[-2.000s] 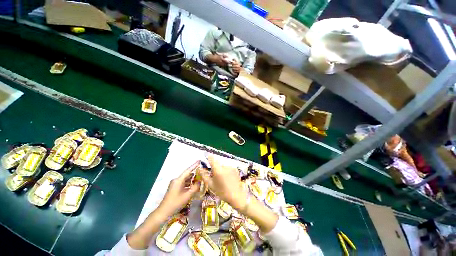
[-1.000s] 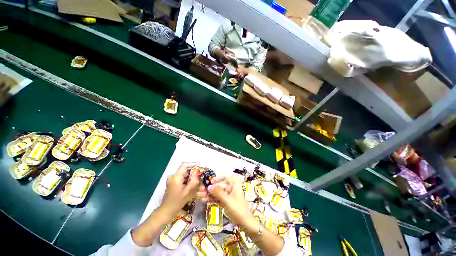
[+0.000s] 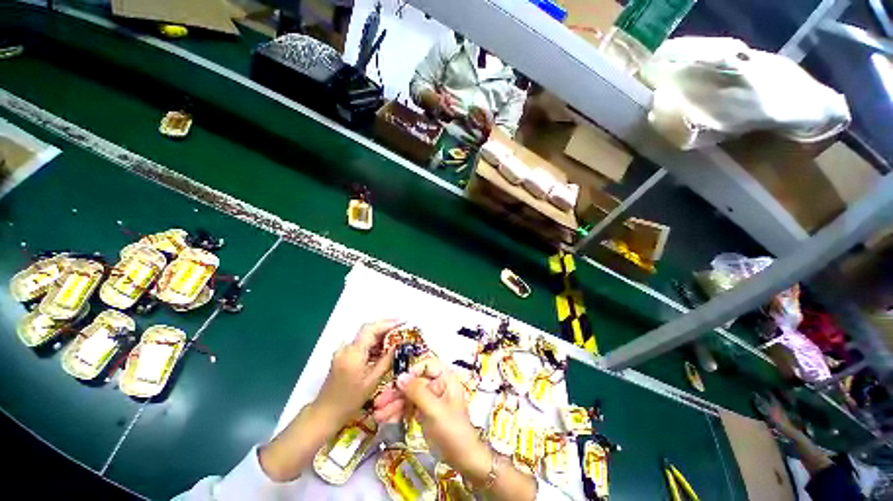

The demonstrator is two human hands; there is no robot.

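Observation:
My left hand (image 3: 354, 370) and my right hand (image 3: 433, 399) are close together over the white work sheet (image 3: 328, 328). Between their fingers is a wired unit (image 3: 403, 349) with a black connector lump and reddish wires at its end. My left hand grips its left side. My right fingertips pinch at the black part from below; the hands hide the rest of the unit. Several cream housing halves (image 3: 502, 426) with yellow blocks, red wires and black ends lie heaped on the sheet, partly under my right arm.
More housing halves (image 3: 152, 361) lie at the left of the bench. The green belt (image 3: 264, 176) carries spaced units beyond the bench edge. Yellow-handled pliers (image 3: 676, 481) lie at right near a cardboard sheet (image 3: 759, 455). A person (image 3: 468, 86) works opposite. A slanted metal post (image 3: 715, 294) stands right.
My hands have turned the held unit, so its black part now shows upright between them. Belt units and the striped marker have shifted right. A person's arm has appeared at the far right.

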